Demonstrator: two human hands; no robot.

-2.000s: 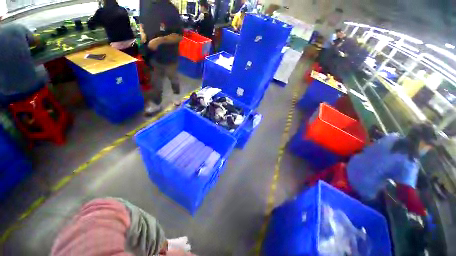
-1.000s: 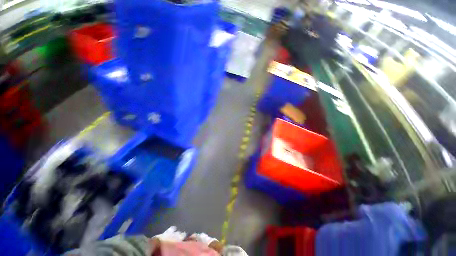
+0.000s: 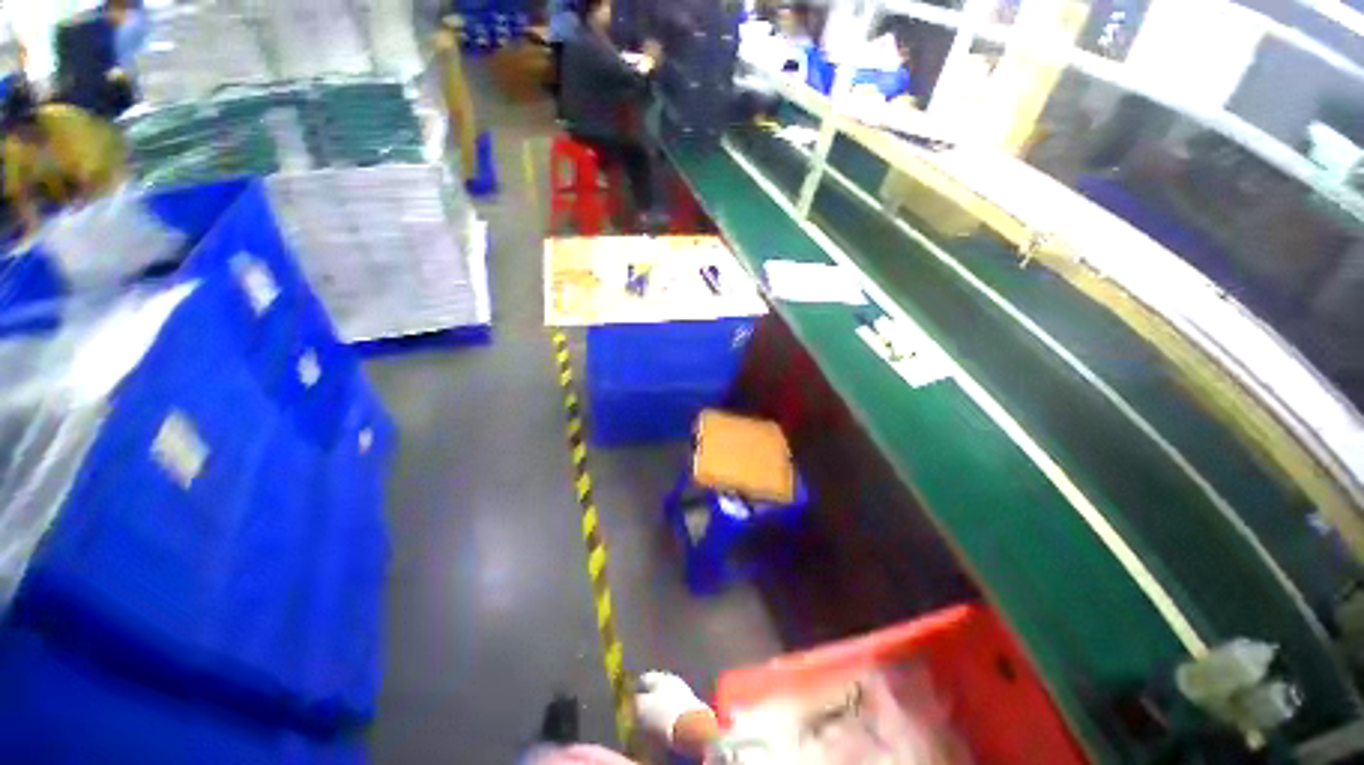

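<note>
A white-gloved hand (image 3: 673, 702), apparently my right, shows small at the bottom edge beside the red bin, with a bare wrist and a bit of grey-green sleeve. Its fingers are too blurred to tell whether it holds anything. My left hand is not in view; a patch of pink clothing shows at the bottom edge. The red bin (image 3: 1017, 691) is nearest at the lower right, below the bench edge, with pale, clear-looking material inside. The dark green bench (image 3: 957, 463) runs along the right, with white papers (image 3: 815, 283) on its far part.
A blue stool with a wooden top (image 3: 744, 456) stands before a patterned table on blue crates (image 3: 666, 381). Large blue bins (image 3: 195, 493) line the left. A yellow-black floor line (image 3: 591, 523) runs between. A seated person (image 3: 606, 90) is farther ahead.
The view has swung right and moved along the aisle. The bench and stool now show nearer, the tall blue bins are at the left, and the blue-clothed worker is out of view.
</note>
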